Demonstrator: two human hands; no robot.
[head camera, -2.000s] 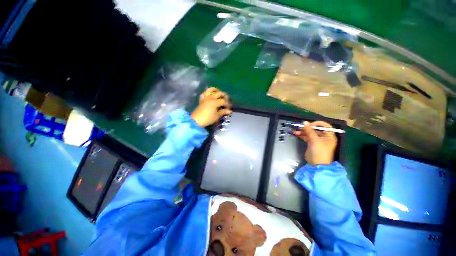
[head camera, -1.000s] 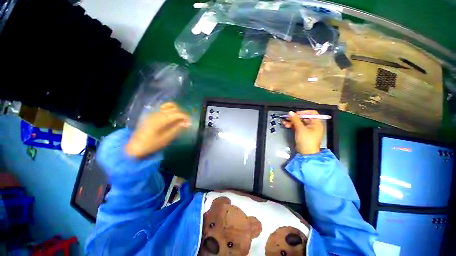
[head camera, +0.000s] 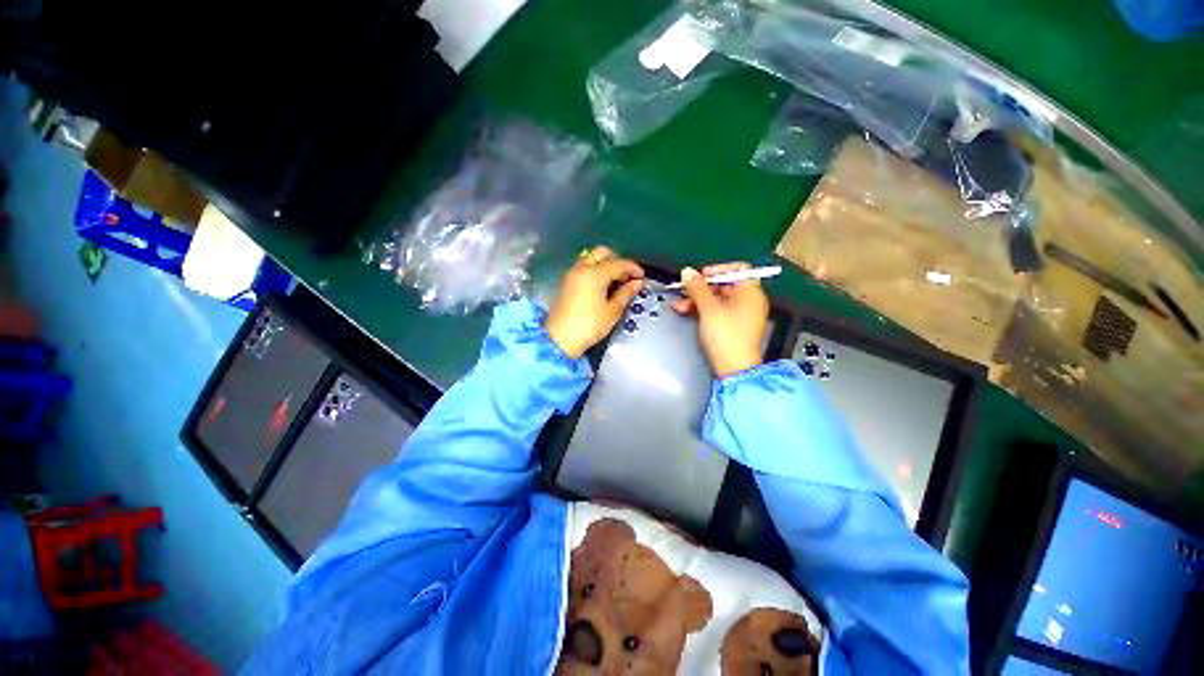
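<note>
A black tray (head camera: 782, 330) lies in front of me with two glossy grey panels side by side. The left panel (head camera: 647, 423) has dark camera holes (head camera: 636, 312) at its upper left corner. The right panel (head camera: 878, 409) has similar dark holes. My right hand (head camera: 729, 317) holds a slim white pen-like tool (head camera: 742, 275) over the left panel's top, its tip near the holes. My left hand (head camera: 592, 301) is at the same corner, fingers pinched together beside the tip. Whether it pinches anything is too small to tell.
Crumpled clear film (head camera: 482, 238) lies beyond my left hand. A tall black tray stack (head camera: 251, 106) stands at upper left. Clear bags (head camera: 792, 66) and brown cardboard (head camera: 911, 251) lie at the back. Other trays with panels are at left (head camera: 297, 429) and right (head camera: 1116, 568).
My right hand has moved with the tool from the right panel to the left panel's holes. My left hand has come back from over the film side to that corner. The view has shifted.
</note>
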